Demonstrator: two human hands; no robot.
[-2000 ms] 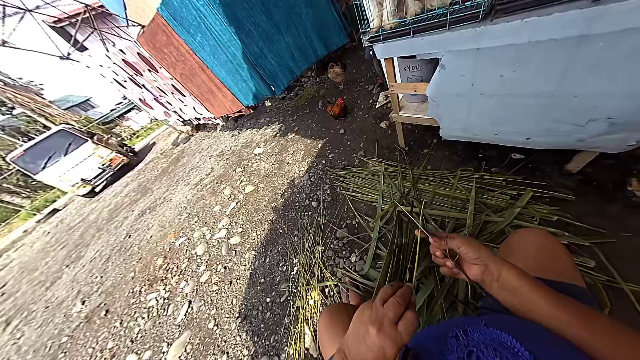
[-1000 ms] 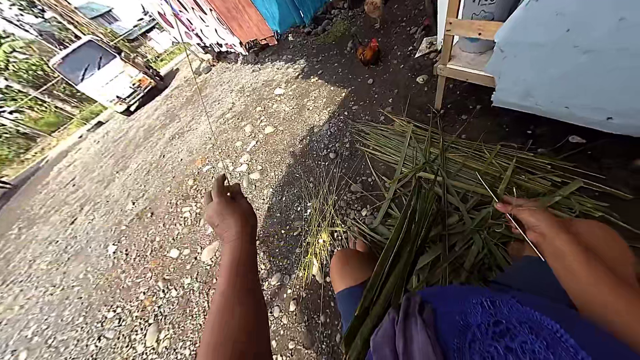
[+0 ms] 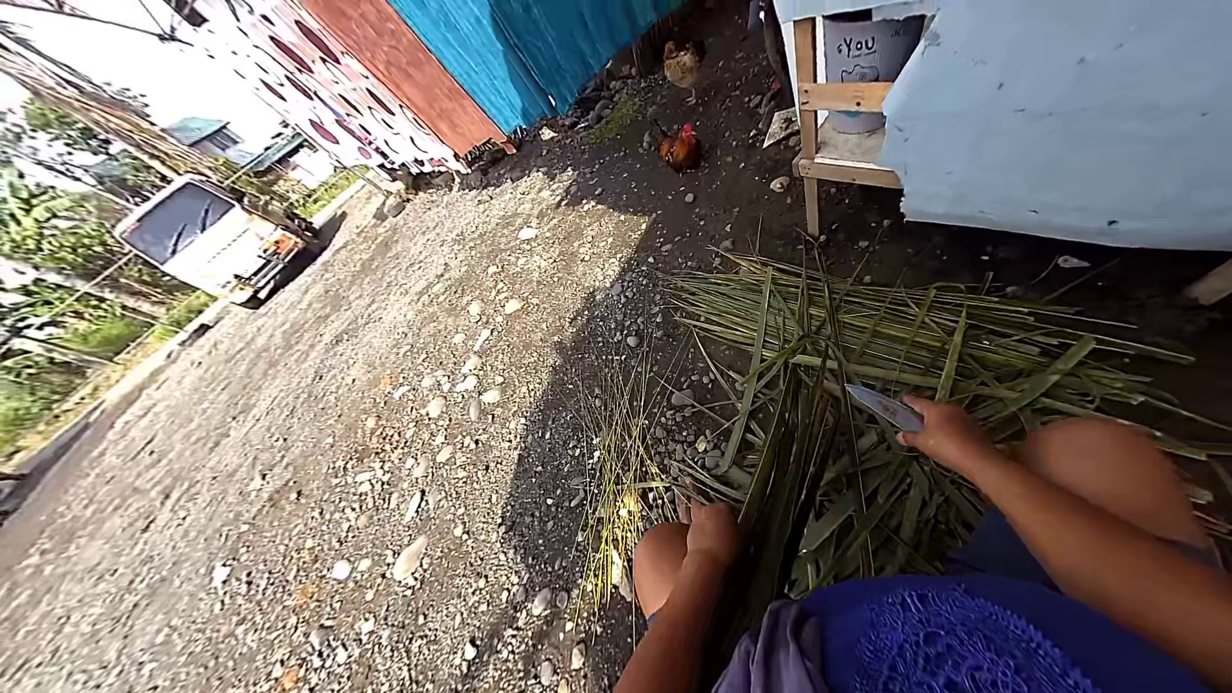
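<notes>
My right hand [image 3: 948, 435] grips a knife [image 3: 885, 408], its blade pointing up and left over the leaf pile. Down by my knee is my left hand [image 3: 710, 531], beside a bundle of long green palm leaves [image 3: 794, 462] that leans across my lap; its fingers are partly hidden, so its hold is unclear. A heap of cut palm leaves and stalks [image 3: 924, 332] spreads on the ground in front of me. Left of my knee lie thin yellow-green leaf ribs [image 3: 621, 481], loosely strewn on the gravel.
A rooster [image 3: 680, 149] and a brown hen [image 3: 682, 64] are on the dark soil ahead. A wooden-legged stand [image 3: 810, 144] with pale blue sheeting [image 3: 1059, 125] is at upper right. Stony gravel [image 3: 385, 414] stretches left toward a parked white vehicle [image 3: 207, 236].
My left hand, stretched out left over the gravel a second ago, is now back beside my knee. The knife blade in my right hand now shows broadside, angled over the leaves.
</notes>
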